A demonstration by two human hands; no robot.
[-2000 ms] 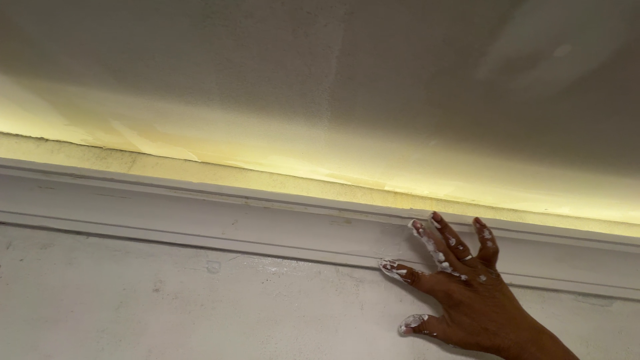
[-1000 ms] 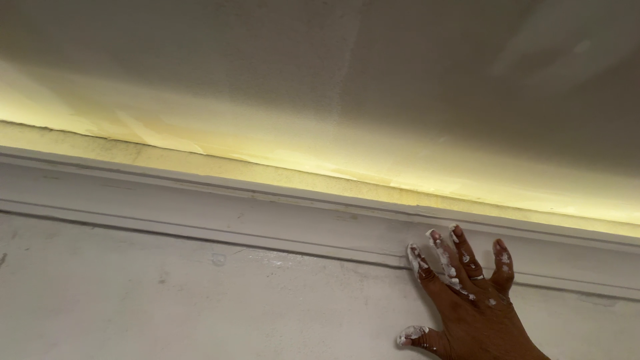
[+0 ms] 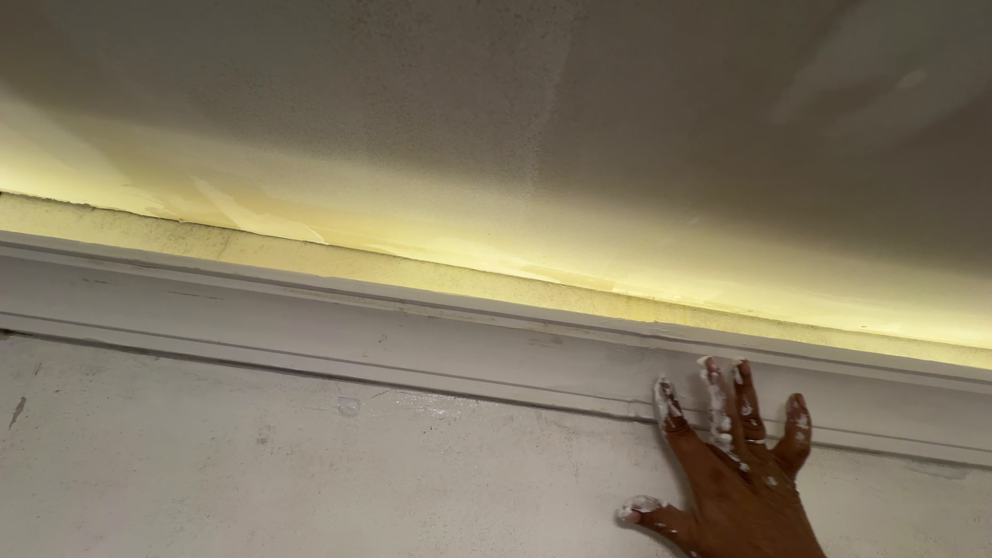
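My right hand (image 3: 736, 457) is at the lower right, palm to the wall and fingers spread, holding nothing. Its fingertips lie on the pale cornice moulding (image 3: 480, 349), below the moulding's top lip. The thumb is stretched out to the left over the wall (image 3: 271, 465) under the moulding. White paste, like filler or plaster, coats the thumb and several fingers, and what looks like a ring sits on one finger. A thin dark line runs along the moulding's lower edge. My left hand is out of the frame.
Above the moulding a yellow-lit strip (image 3: 387, 267) follows its length, with a rough, uneven edge. The grey ceiling (image 3: 465, 101) spreads over the top and shows patchy, streaked areas. The wall bears small dark marks and a shiny damp-looking patch.
My right hand has shifted to the right along the moulding and turned more upright, with its fingers still spread. The view has moved slightly.
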